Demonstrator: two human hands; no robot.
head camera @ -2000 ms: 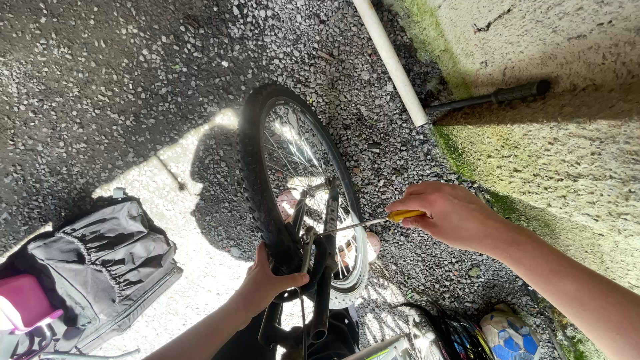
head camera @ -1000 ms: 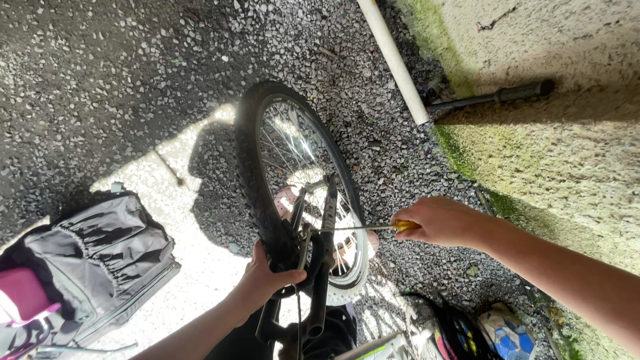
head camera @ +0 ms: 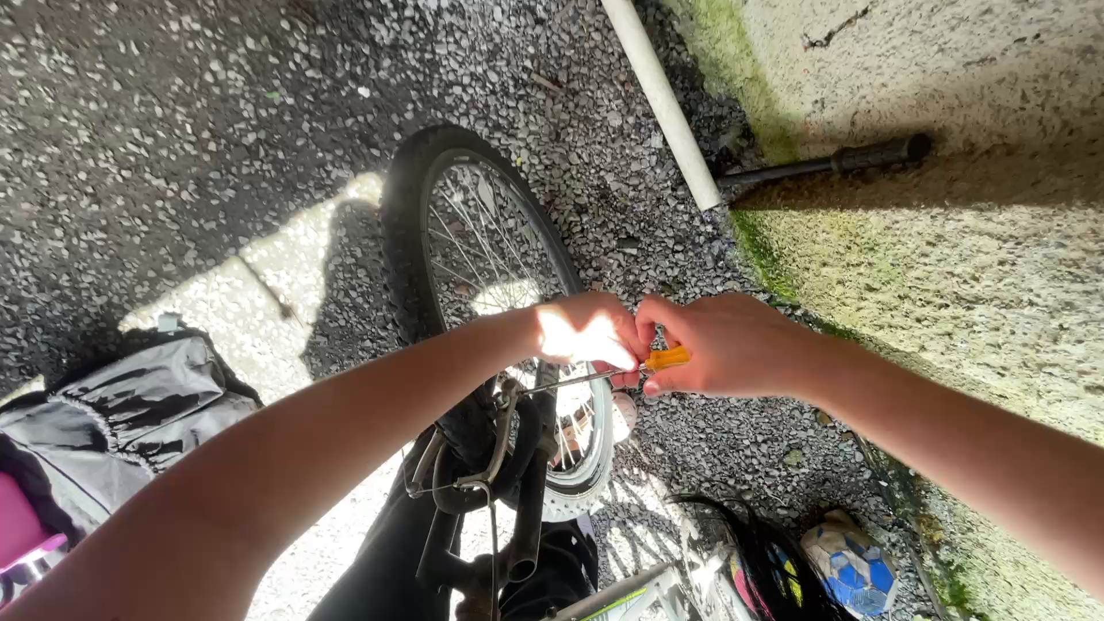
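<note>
My right hand (head camera: 729,345) holds a screwdriver (head camera: 667,358) by its yellow-orange handle. The thin shaft points left, its end at the brake arm (head camera: 509,414) beside the bicycle's fork (head camera: 533,483). Close against the right hand, my left hand (head camera: 591,332) has its fingers at the shaft near the handle; sunlight falls on it, and whether it grips the shaft is hard to tell. The wheel (head camera: 414,216), with a knobby black tyre and wire spokes, stands behind both hands. A cable (head camera: 493,535) runs down from the brake.
Gravel ground lies around the wheel. A mossy concrete wall (head camera: 931,285) is at the right, with a white pipe (head camera: 664,103) and a black-gripped bar (head camera: 871,155) near it. A black bag (head camera: 164,405) lies left; a blue and white ball (head camera: 849,565) is lower right.
My left hand has left the brake and fork area, where it rested before, and moved right to the screwdriver beside my right hand. The right hand still holds the screwdriver.
</note>
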